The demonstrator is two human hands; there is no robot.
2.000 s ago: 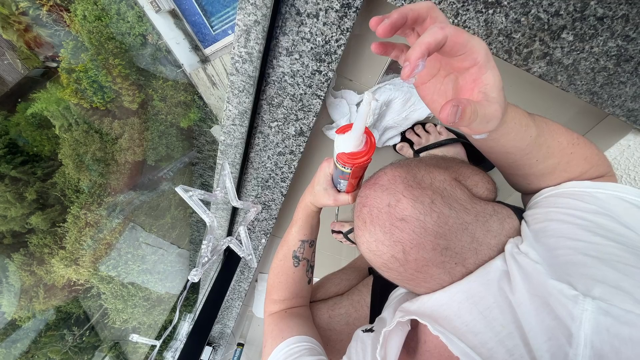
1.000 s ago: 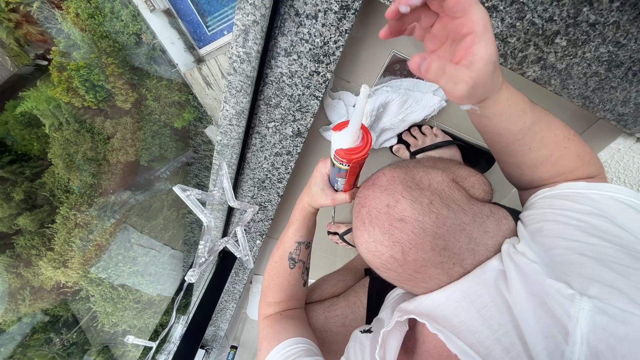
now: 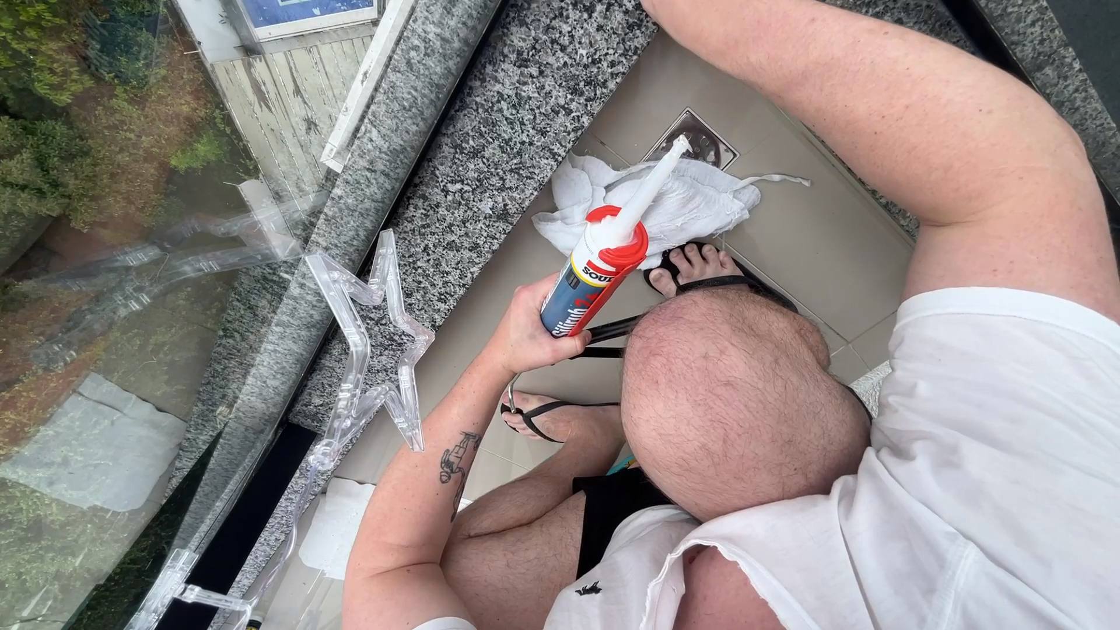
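My left hand (image 3: 538, 332) is closed around a sealant cartridge (image 3: 584, 293), blue, white and red, seated in a caulking gun with a black frame (image 3: 612, 329). Its white nozzle (image 3: 654, 185) points toward the upper right, over a crumpled white cloth (image 3: 691, 206) on the tiles. A red collar surrounds the nozzle's base. My right forearm (image 3: 840, 79) reaches past the top edge, and the right hand is out of view. Whether it holds or touches anything cannot be seen.
A clear plastic star ornament (image 3: 359, 350) with a cable hangs by the glass at left. A speckled granite ledge (image 3: 499, 149) runs diagonally beside it. A square floor drain (image 3: 700, 140) lies beyond the cloth. My bent knee and sandalled feet are close to the gun.
My right hand, raised with fingers spread in the earlier frames, has moved up out of view. My left hand still holds the caulking gun. The view has shifted.
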